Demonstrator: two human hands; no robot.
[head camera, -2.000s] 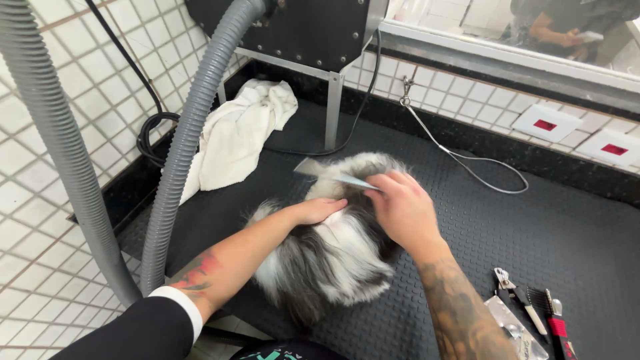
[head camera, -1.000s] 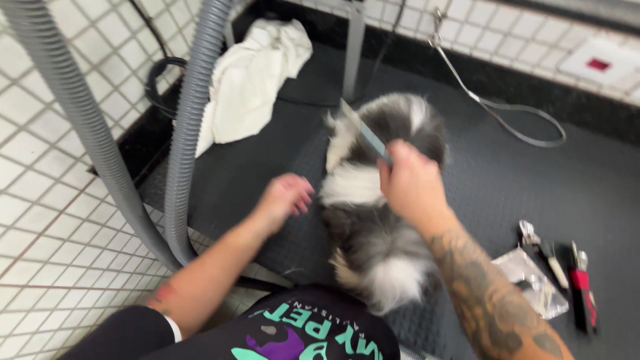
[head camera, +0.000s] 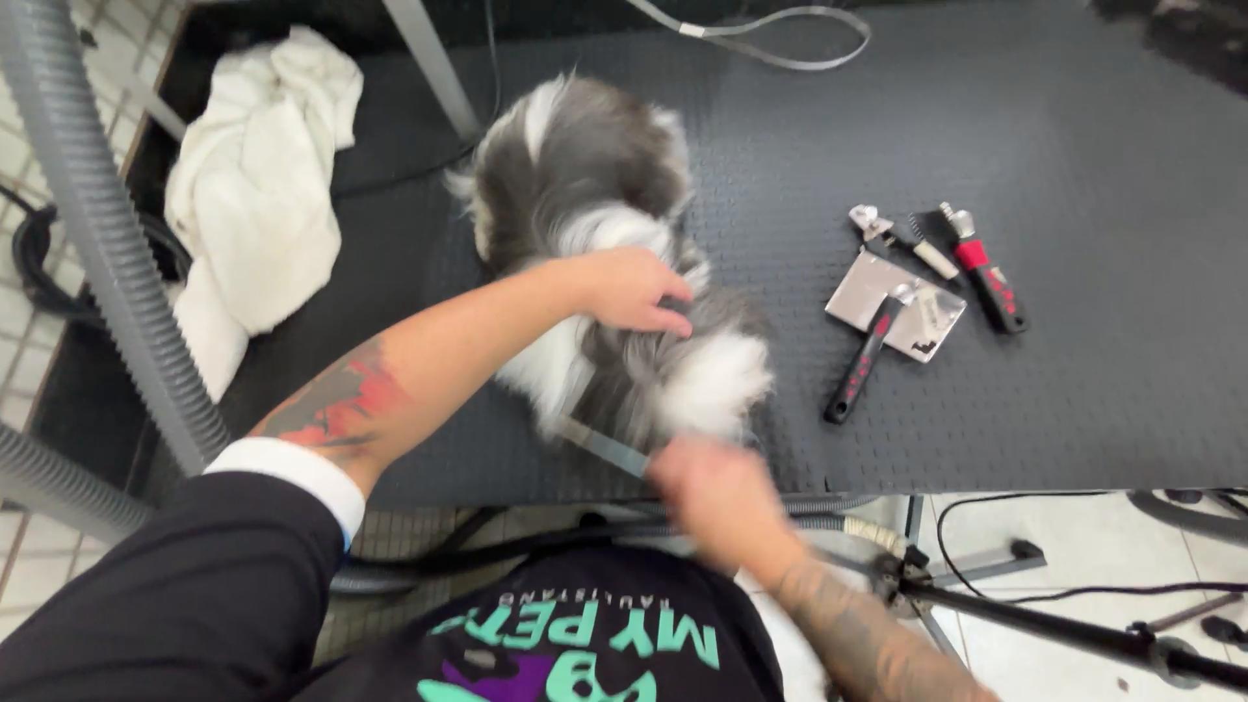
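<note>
A long-haired grey and white dog (head camera: 585, 146) is on the black textured table; I cannot make out its face. My left hand (head camera: 639, 291) rests on the fur of its back, fingers slightly apart, holding no tool. Below it, near the table's front edge, my right hand (head camera: 717, 492) is blurred and closed around the handle end of a metal comb (head camera: 604, 448). The comb's far end meets the hanging fur at the dog's near side. Part of the comb is hidden by my right hand and the fur.
White towel (head camera: 263, 185) at the left, beside ribbed grey hoses (head camera: 107, 214). Right of the dog lie nail clippers (head camera: 902, 244), a red and black grooming tool (head camera: 985, 268), another black-handled tool (head camera: 863, 361) and a flat packet (head camera: 936, 336). A loop leash (head camera: 780, 39) lies at the back.
The view has shifted strongly. My left hand, off the dog one second ago, is now on its back. My right hand and the comb have moved from the dog's far part to its near side.
</note>
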